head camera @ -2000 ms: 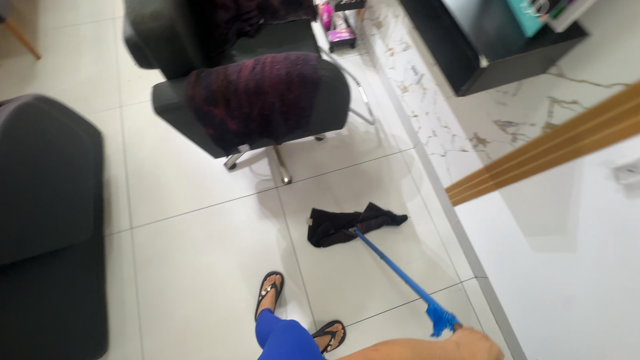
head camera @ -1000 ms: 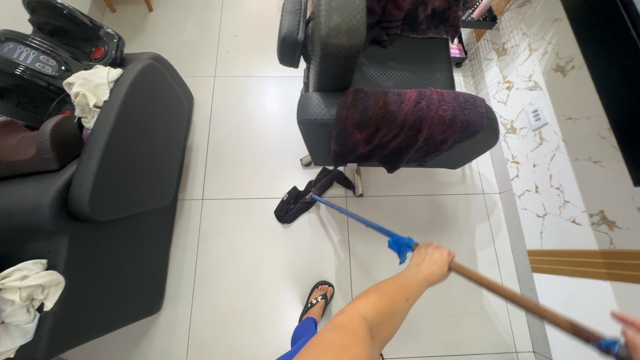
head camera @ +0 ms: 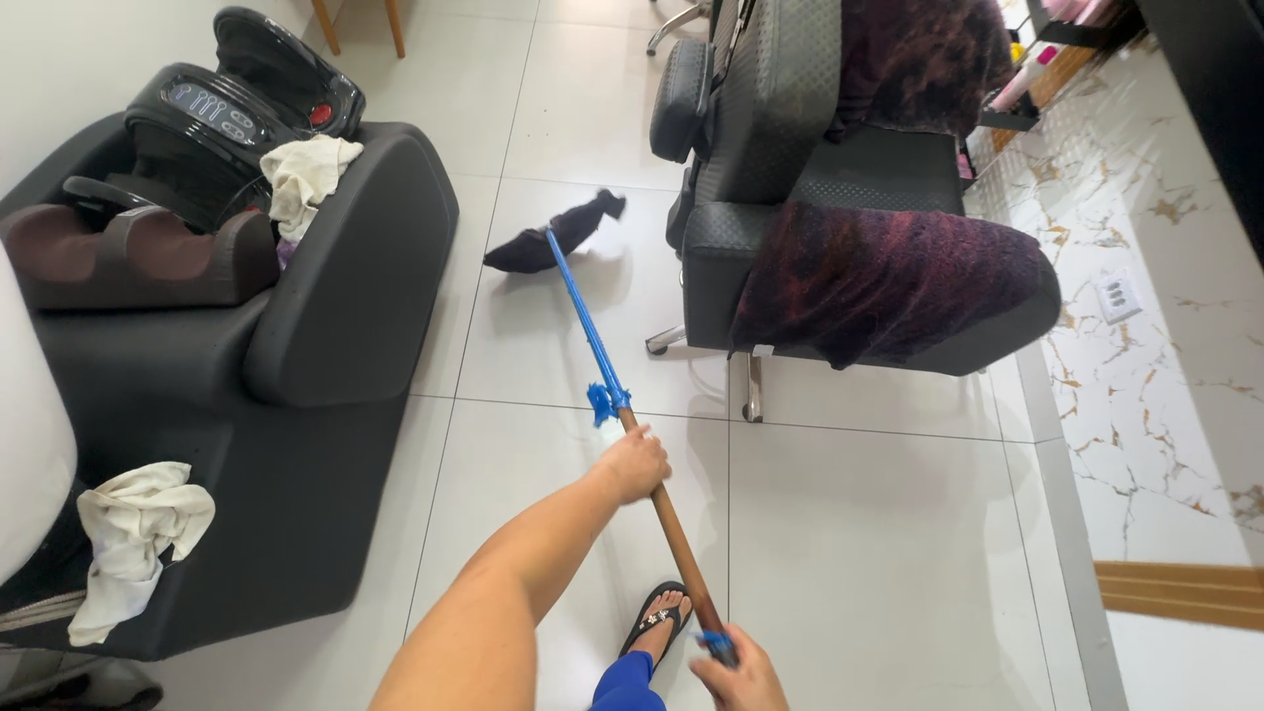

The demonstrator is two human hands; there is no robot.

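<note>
A long wooden pole (head camera: 679,533), its lower part wrapped in blue plastic, runs from near my body out to a dark cloth (head camera: 553,237) lying on the tiled floor. My left hand (head camera: 635,464) grips the wood just behind a blue plastic knot (head camera: 602,403). At the near end of the pole my right hand (head camera: 741,671) is closed around it, beside another blue wrapping. The cloth is draped over the pole's far end, which hides what is beneath. It rests on the floor between two black chairs.
A black padded salon chair (head camera: 721,267) with a dark purple towel (head camera: 889,286) stands on wheels at right. At left is a large black massage-type shampoo chair (head camera: 336,336) holding a cream cloth (head camera: 306,178) and another white cloth (head camera: 138,543). A marble-patterned wall (head camera: 1136,395) borders the right side.
The cloth on the pole has moved away from me, from beside the salon chair's base to the floor left of the chair. The view has shifted considerably.
</note>
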